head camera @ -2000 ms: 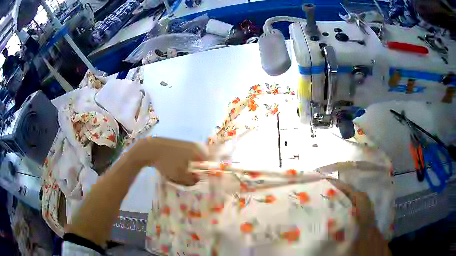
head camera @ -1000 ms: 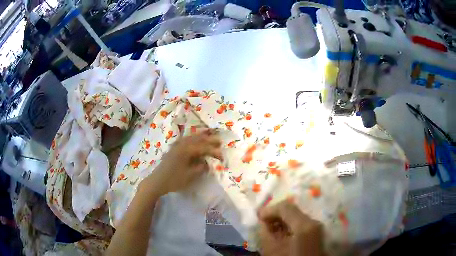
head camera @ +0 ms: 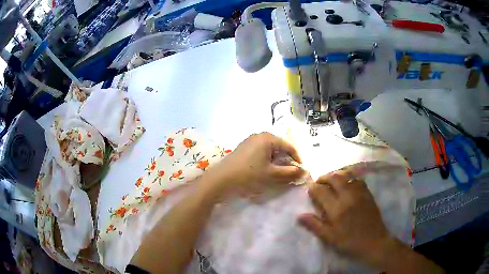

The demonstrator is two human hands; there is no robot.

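Observation:
The garment panel (head camera: 252, 230) lies mostly pale side up in front of the sewing machine (head camera: 316, 64), with its floral side (head camera: 171, 166) showing to the left. My left hand (head camera: 268, 160) pinches the cloth edge just in front of the presser foot (head camera: 317, 115). My right hand (head camera: 348, 208) lies on the cloth close beside it, fingertips at the same edge, thumb spread. The cloth between the fingertips is overlit and the edges are hard to make out. The cloth continues to the right of my right hand.
Blue-handled scissors (head camera: 464, 160) and an orange-handled tool (head camera: 439, 152) lie right of the machine. A round black knob (head camera: 347, 120) is beside the needle. A crumpled floral and white bundle (head camera: 69, 198) lies at the table's left edge, near a grey fan-like box (head camera: 24, 147). A red tool (head camera: 418, 25) lies on the machine.
The floral cloth has been turned so the pale side faces up in front. Both hands have come together near the needle, my left moving right and my right moving up. The view has shifted.

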